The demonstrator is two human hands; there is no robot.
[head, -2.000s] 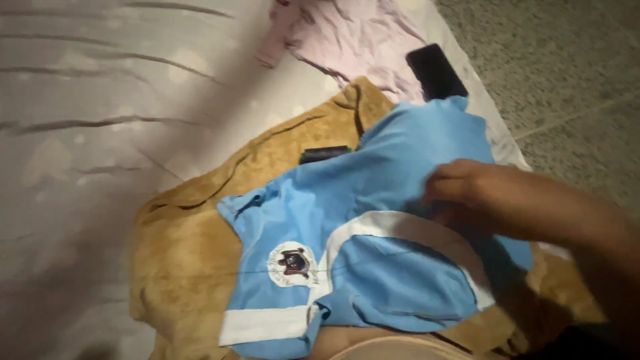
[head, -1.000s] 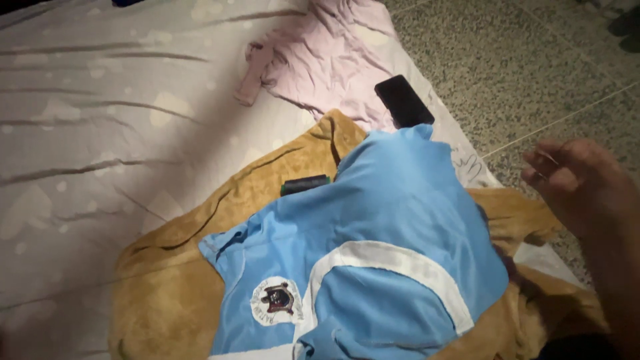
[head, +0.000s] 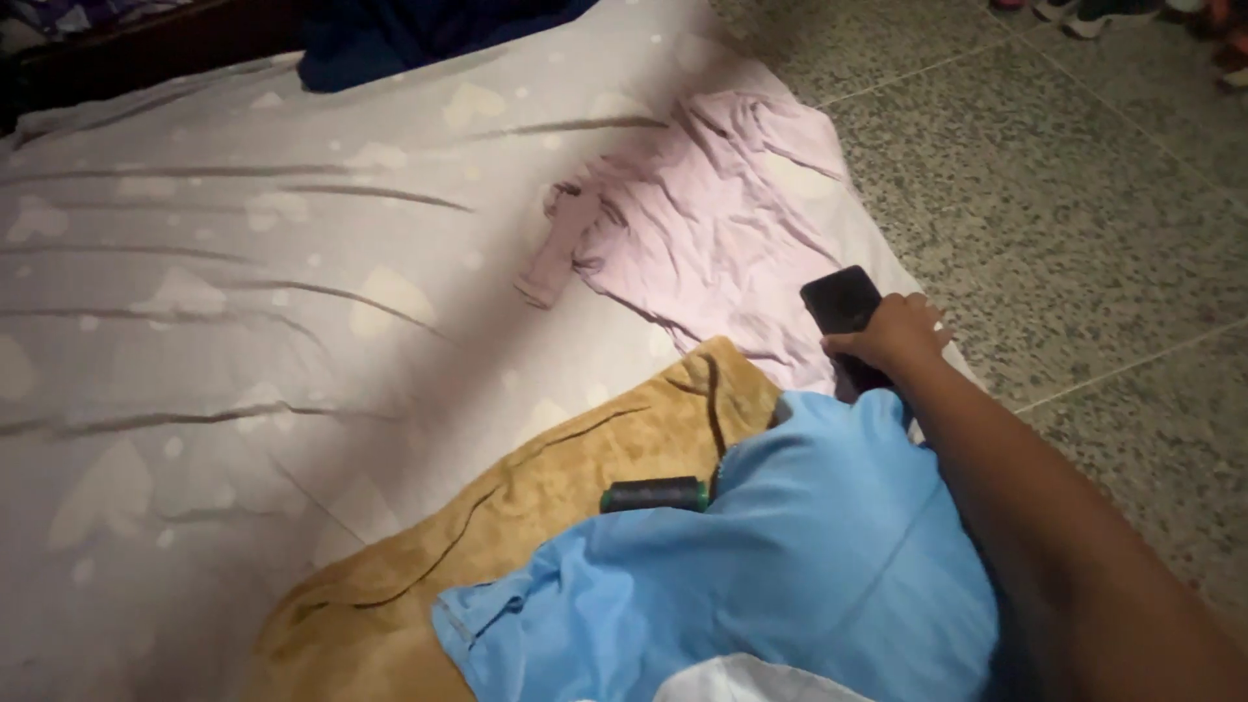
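My right hand (head: 899, 336) grips a black smartphone (head: 840, 300) at the bed's right edge, thumb on its near side and fingers over the far side. The phone lies by the lower end of a pink garment (head: 702, 234). Below it, a light blue garment with a white band (head: 780, 556) is spread over a tan plush cloth (head: 546, 487). A spool of dark thread with green ends (head: 654, 494) lies on the tan cloth against the blue fabric. My left hand is out of view.
A bed sheet with pale hearts (head: 244, 322) lies wrinkled under everything. Dark blue cloth (head: 409, 39) is at the bed's far edge. To the right is a speckled tile floor (head: 1014, 195), with shoes (head: 1092, 18) at the top right.
My right hand was over the blue garment, then lifted off to its right, and is now on the phone. The view has shifted toward the far part of the bed.
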